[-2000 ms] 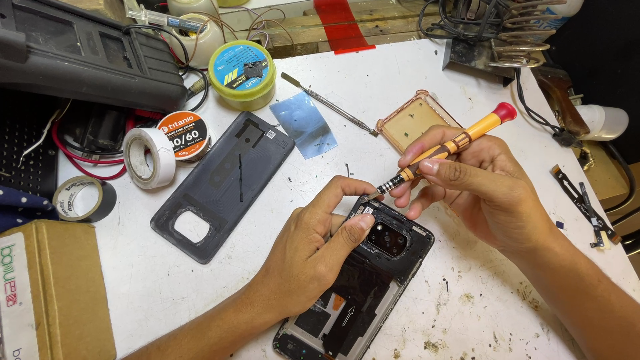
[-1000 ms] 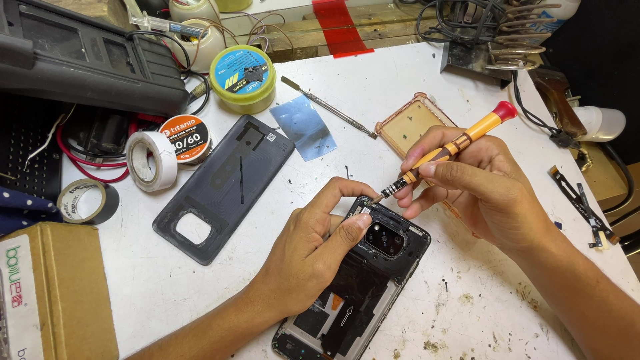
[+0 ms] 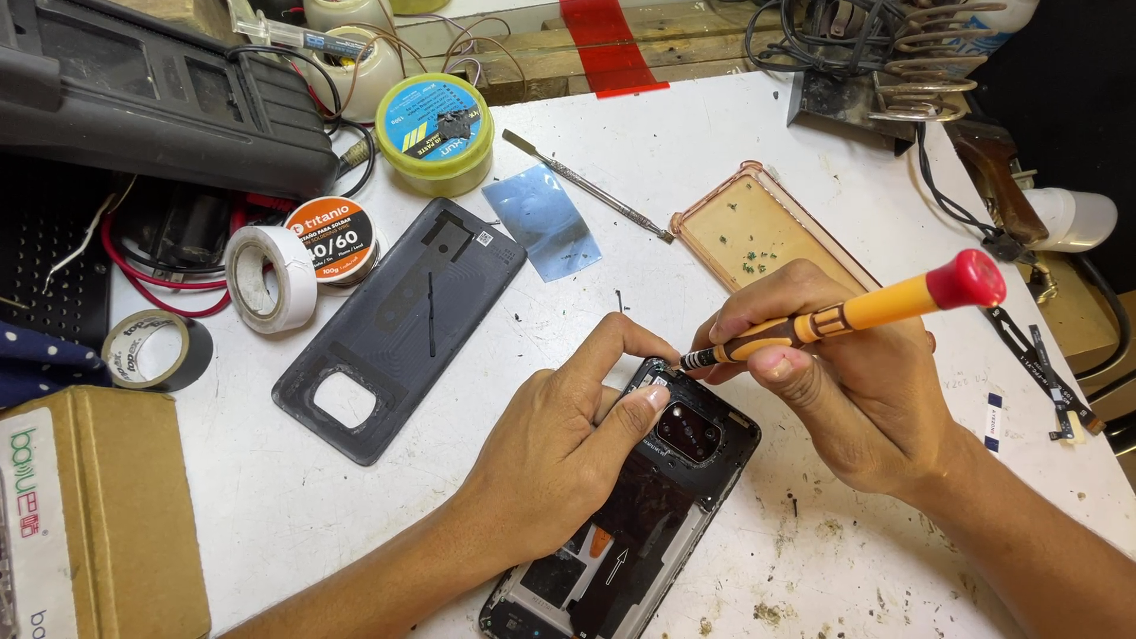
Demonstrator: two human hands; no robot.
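Observation:
A smartphone with its back cover off point(image 3: 661, 524) lies tilted on the white table, its camera module near the top. My left hand point(image 3: 559, 444) grips the phone's upper left edge, thumb on the inner cover and index finger curled at the top corner. In my right hand point(image 3: 852, 382) is a precision screwdriver point(image 3: 825, 324) with a yellow and brown handle and a red cap. Its tip meets the phone's top corner, beside my left index finger; the exact contact point is too small to tell. The detached back cover point(image 3: 399, 328) rests to the left, a thin black strip on it.
Behind the hands are a clear phone case point(image 3: 763, 231) holding small screws, a metal spudger point(image 3: 590, 188), a blue film point(image 3: 543, 222) and a solder paste tub point(image 3: 435, 133). Tape rolls point(image 3: 271, 280) and a cardboard box point(image 3: 133, 515) are left; flex cables point(image 3: 1043, 373) lie right.

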